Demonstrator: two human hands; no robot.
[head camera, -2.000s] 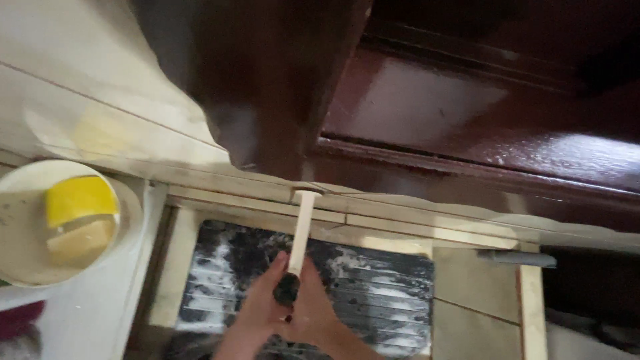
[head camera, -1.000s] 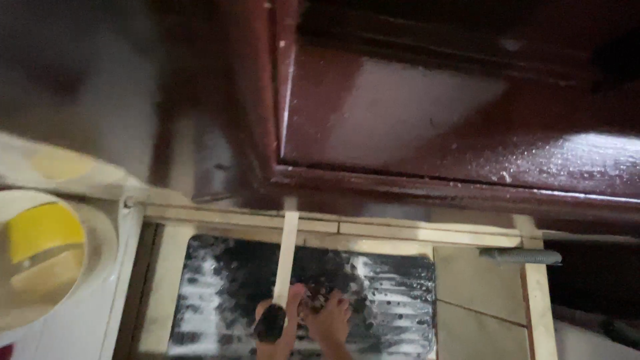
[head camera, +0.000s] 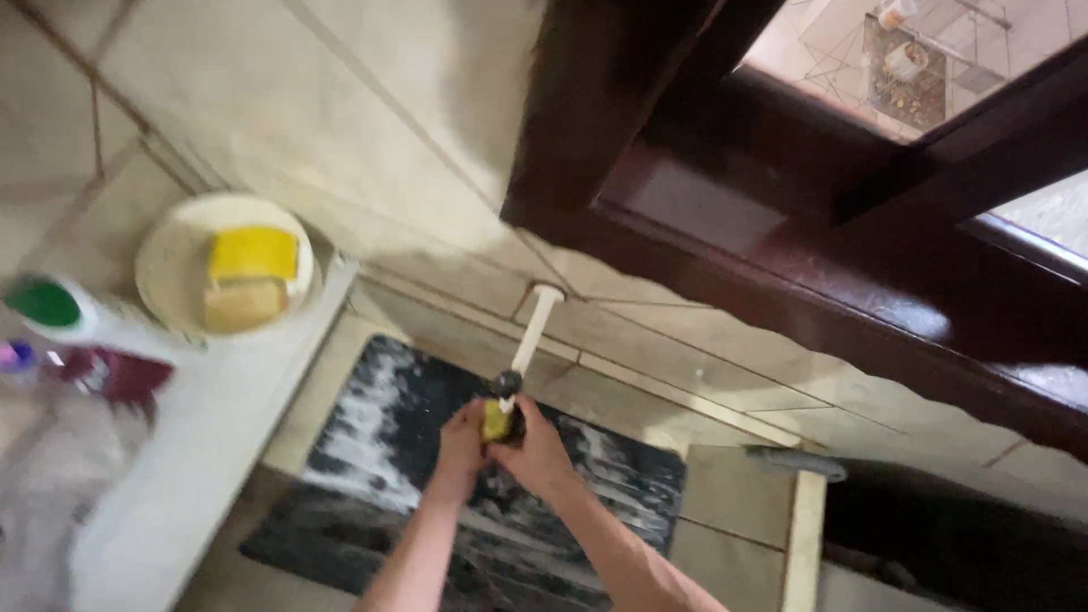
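My left hand (head camera: 461, 442) and my right hand (head camera: 531, 446) meet around a small yellow piece, perhaps a sponge (head camera: 495, 422), just below the outlet of a white wall tap (head camera: 532, 333) with a dark knob (head camera: 507, 383). What else lies between my fingers is too blurred to tell. Under my hands a dark ribbed mat or washboard (head camera: 374, 425) with whitish suds lies in the tiled basin.
Left, a white ledge (head camera: 212, 425) bears a round bowl (head camera: 161, 272) with a yellow block (head camera: 255, 252) and a tan block (head camera: 246, 304), a green-topped container (head camera: 42, 302) and a maroon packet (head camera: 115, 372). A dark wooden window frame (head camera: 714, 246) overhangs the right; a grey pipe (head camera: 795, 461) lies below it.
The view has swung, and more of the ledge and window shows. My hands, lower and apart over the mat a second ago, are now together at the tap's outlet around the yellow piece.
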